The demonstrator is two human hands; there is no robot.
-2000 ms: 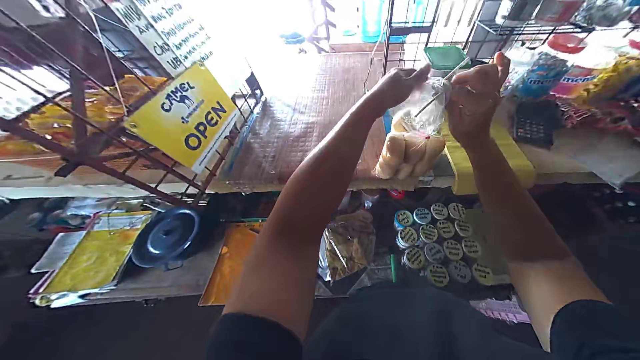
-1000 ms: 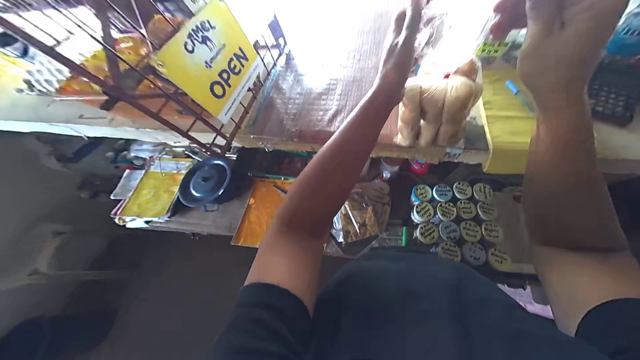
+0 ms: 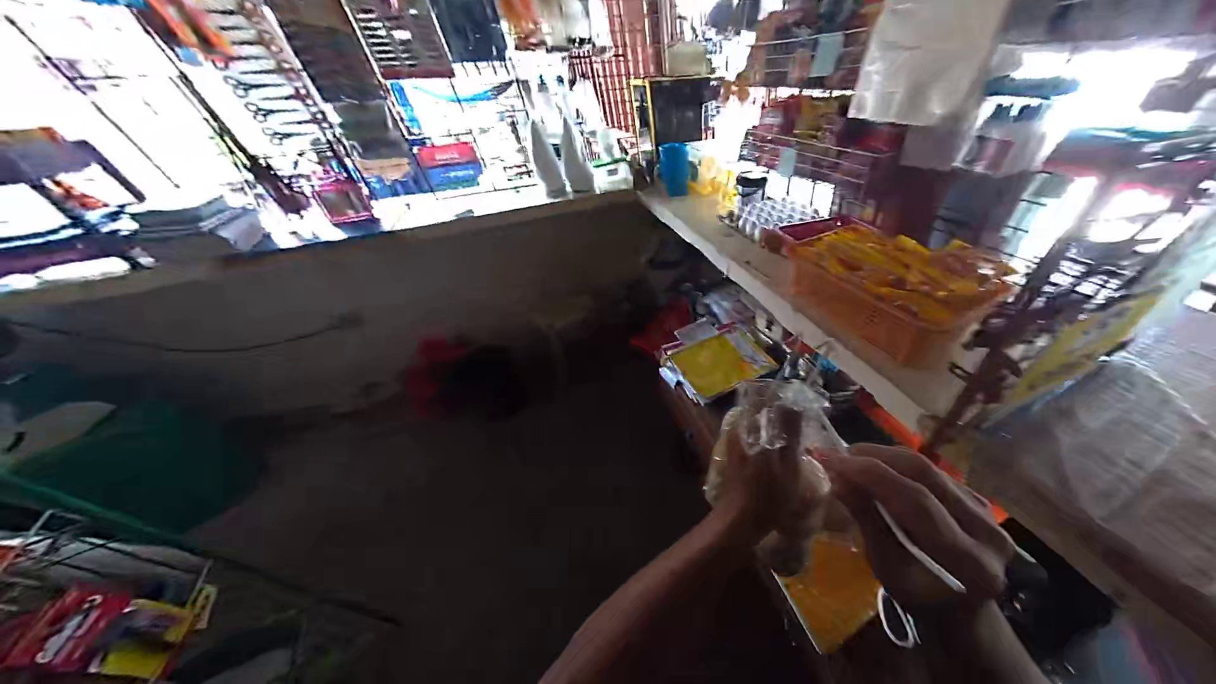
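Observation:
My left hand (image 3: 765,484) is closed around a clear plastic bag (image 3: 781,404), whose crumpled top stands up above the fingers. Pale, rounded pieces, like bread rolls, show blurred in the bag about that hand. Close on its right, my right hand (image 3: 926,527) has its fingertips pinched at the bag's side. A thin white string (image 3: 917,551) runs across the right hand's fingers, and a loop of it hangs below. How the string passes around the bag is hidden by the fingers and blur.
An orange plastic basket (image 3: 879,285) of yellow packets stands on the counter ledge (image 3: 722,249), beside a tray of eggs (image 3: 765,217). Below lie a yellow folder (image 3: 719,364) and an orange one (image 3: 831,589). A wire rack with a yellow sign (image 3: 1083,356) borders the right side.
The view has swung far to the left. The bag, earlier over the counter by the yellow cloth, is now over the lower shelf, and my hands have come together at it.

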